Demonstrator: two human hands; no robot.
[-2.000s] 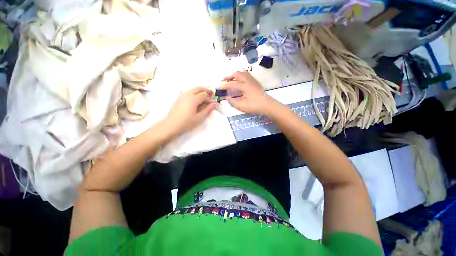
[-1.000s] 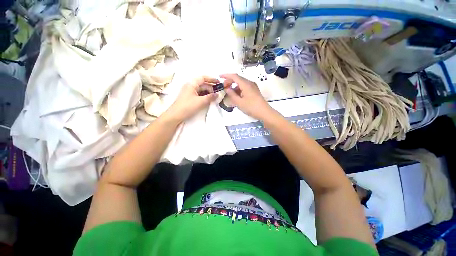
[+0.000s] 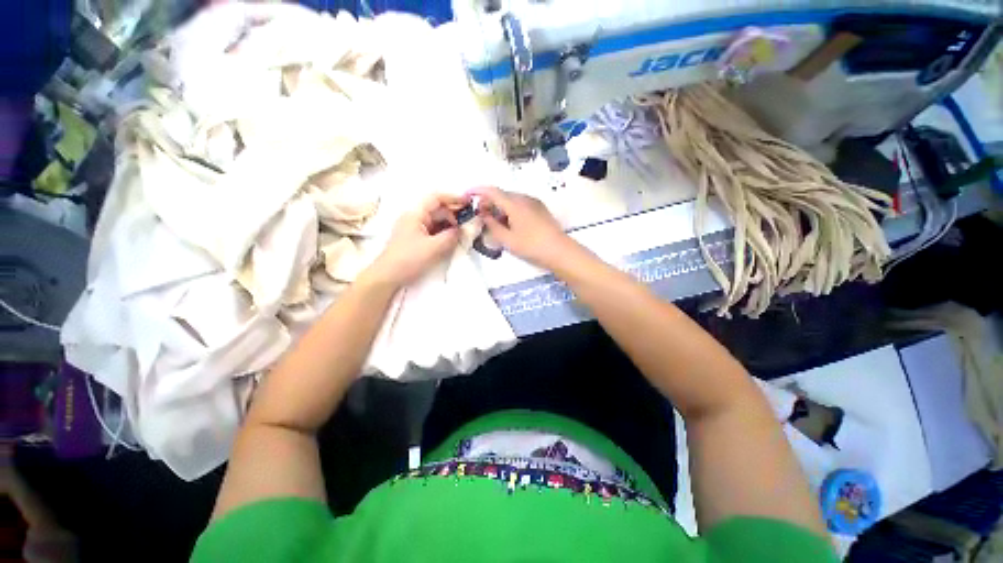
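My left hand [image 3: 418, 240] and my right hand [image 3: 519, 228] meet over the table's front part, left of the ruler markings. My left fingertips pinch a small dark label [image 3: 466, 214] at the edge of the cream cloth [image 3: 434, 319]. My right fingertips touch the same spot and pinch the cloth edge there. Another dark piece [image 3: 487, 244] shows just under my right fingers; what it is I cannot tell. The cream cloth drapes from my hands over the table edge and joins a large heap [image 3: 220, 242] on the left.
The white and blue sewing machine [image 3: 671, 61] stands ahead, its needle area beyond my hands. A black label [image 3: 594, 167] lies on the bed. Beige strips [image 3: 770, 198] hang at the right over the ruler edge [image 3: 660, 264]. White papers [image 3: 880, 407] and a blue round tin [image 3: 850, 500] are low right.
The camera view has shifted. The cloth edge is now gathered up between my hands, which stay close together at the label. The tin has come into fuller view.
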